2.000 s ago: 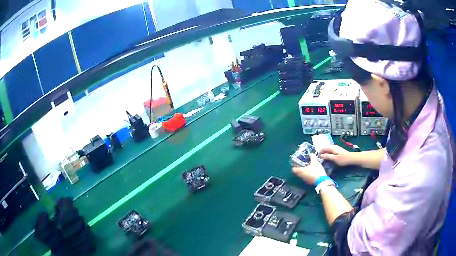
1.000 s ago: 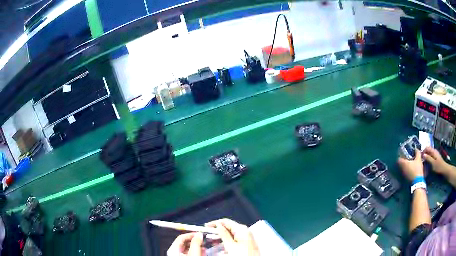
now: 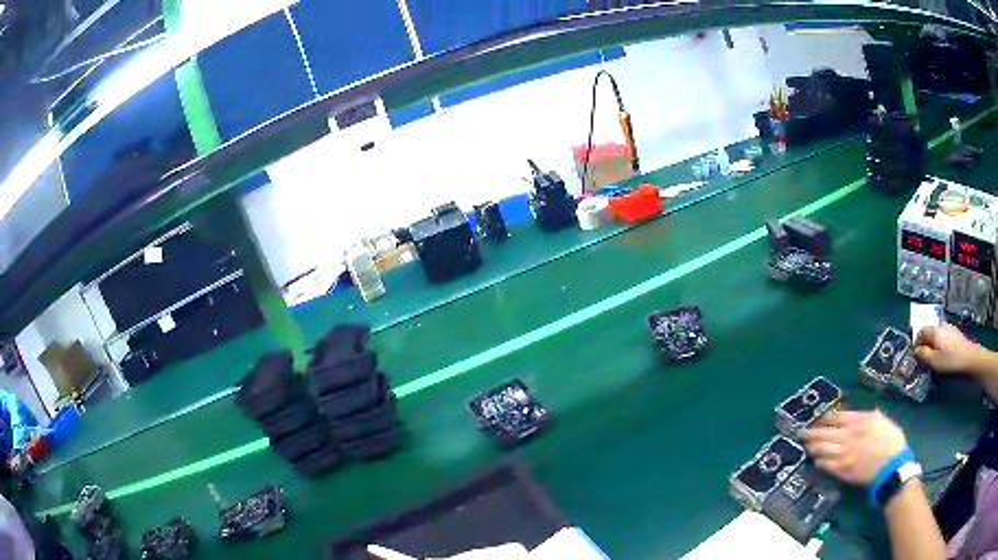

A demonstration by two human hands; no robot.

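Observation:
Only a sliver of my right hand (image 3: 482, 551) shows at the bottom edge, with the pale tip of a pen (image 3: 383, 551) beside it. The hand's grip is mostly cut off by the edge. My left hand is out of the picture. Behind them lies a shallow black tray (image 3: 465, 516), also cut off. White paper sheets lie right of my hand (image 3: 558, 544) and further right (image 3: 744, 541).
Circuit-board assemblies (image 3: 509, 410) are spaced along the green bench. Black trays (image 3: 356, 394) stand stacked at left. At right, a neighbour's hand (image 3: 859, 446) is over open device housings (image 3: 782, 476); the other holds a white card (image 3: 926, 317). Power supplies (image 3: 930, 252) stand behind.
The view has swung left, then tilted up; my hands and pen came into view and now sit almost below the edge. The neighbour's near hand has moved from the far housing to the middle one.

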